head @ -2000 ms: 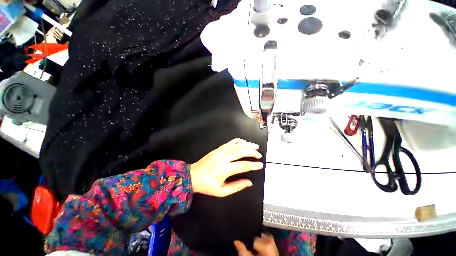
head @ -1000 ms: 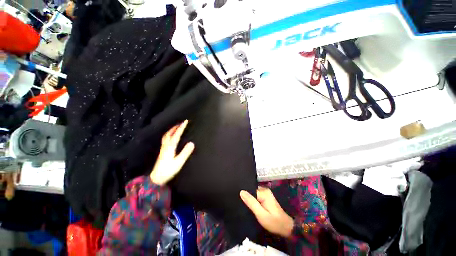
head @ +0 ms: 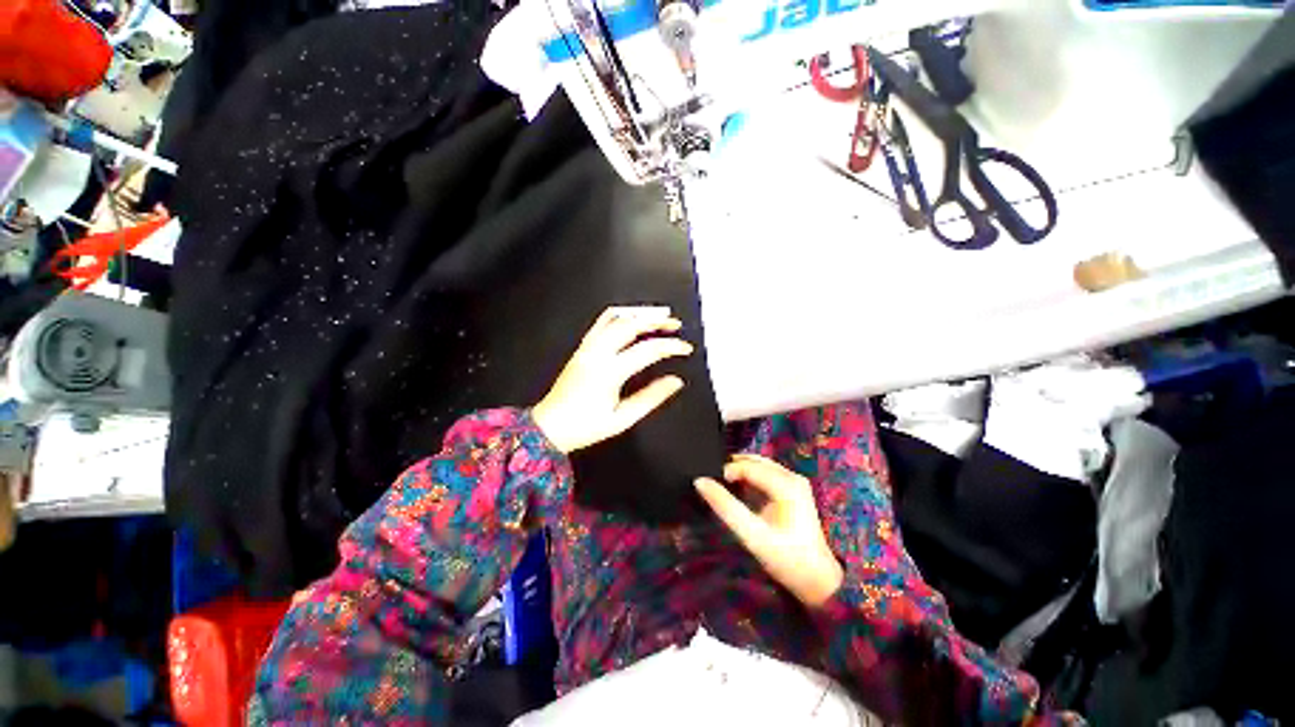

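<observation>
The plain black cut panel (head: 568, 256) lies at the left of the needle, its right edge running from the presser foot (head: 673, 196) down to the table's front edge. My left hand (head: 618, 381) lies flat on the panel with fingers spread, below the presser foot. My right hand (head: 771, 523) is at the panel's lower right corner, thumb and fingers at its edge; the fingertips seem to pinch the cloth. Speckled black fabric (head: 306, 284) is heaped to the left of the panel. The white sewing machine head (head: 838, 17) is at the top.
Black-handled shears (head: 980, 192) and red and blue handled snips (head: 864, 135) lie under the machine arm. A small tan block (head: 1106, 271) sits near the table's front edge. Black and white cloth pieces (head: 1023, 469) are below the table at right. A red stool (head: 213, 665) is at lower left.
The view has shifted, with the machine now higher. My left hand has moved right, back to near the panel's edge. My right hand has come up to the lower corner.
</observation>
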